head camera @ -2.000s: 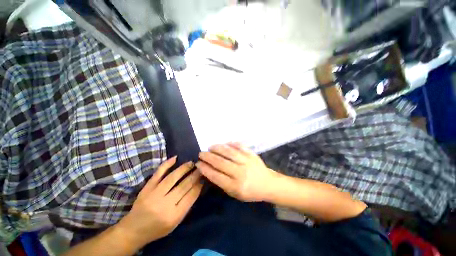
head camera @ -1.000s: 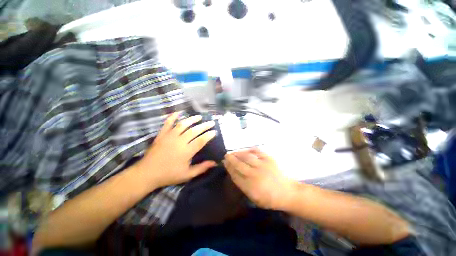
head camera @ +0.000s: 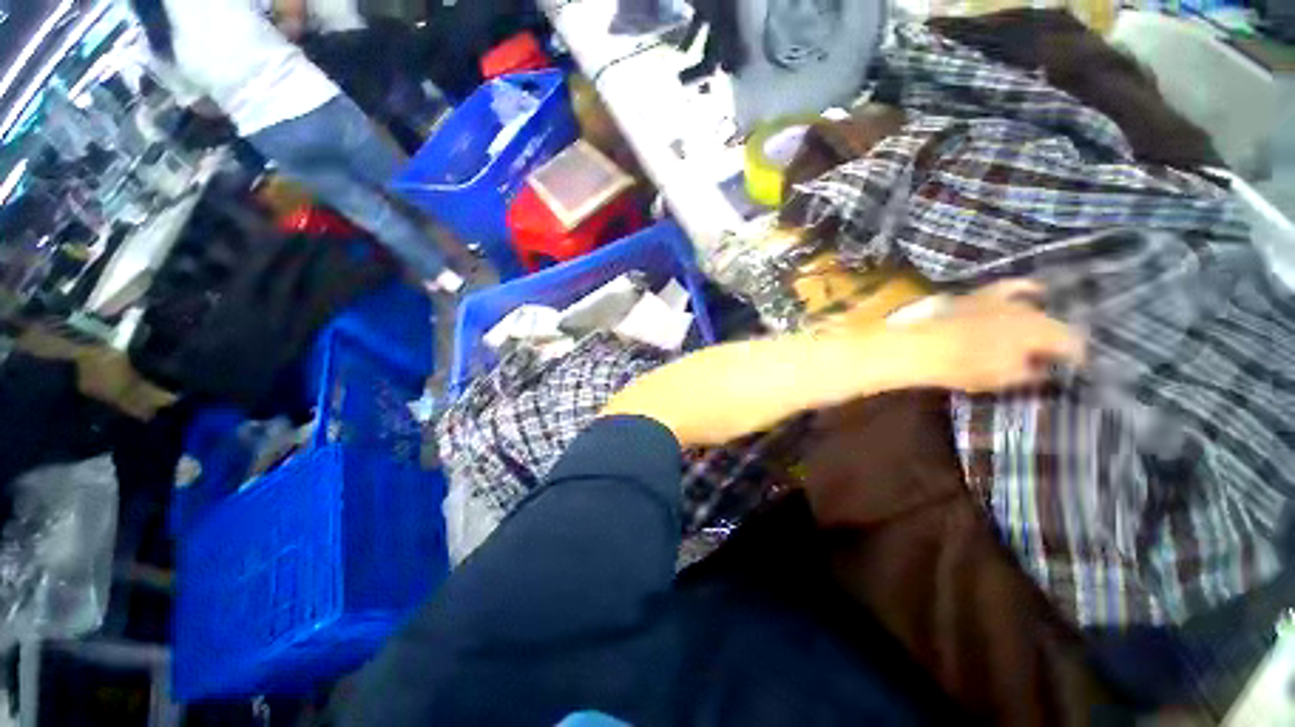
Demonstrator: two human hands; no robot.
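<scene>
My left hand [head camera: 1006, 335] reaches out to the right of the picture, over the plaid fabric [head camera: 1051, 199]. It is blurred, and its fingertips touch or lie just above the cloth; whether they grip it I cannot tell. Plain brown fabric [head camera: 895, 497] hangs below my wrist, next to more plaid cloth with white, blue and brown checks. My right hand is out of the picture. The needle and presser foot are not visible.
Blue crates [head camera: 284, 568] stand at the left, and another blue bin [head camera: 682, 256] holds plaid cloth and white pieces. A red stool [head camera: 547, 227], a yellow tape roll [head camera: 767, 164] and a person in a white top [head camera: 256, 71] are beyond.
The view has swung left, away from the machine table to the bins and floor. My left hand has left the dark band and is over the plaid cloth. My right hand has gone out of the picture.
</scene>
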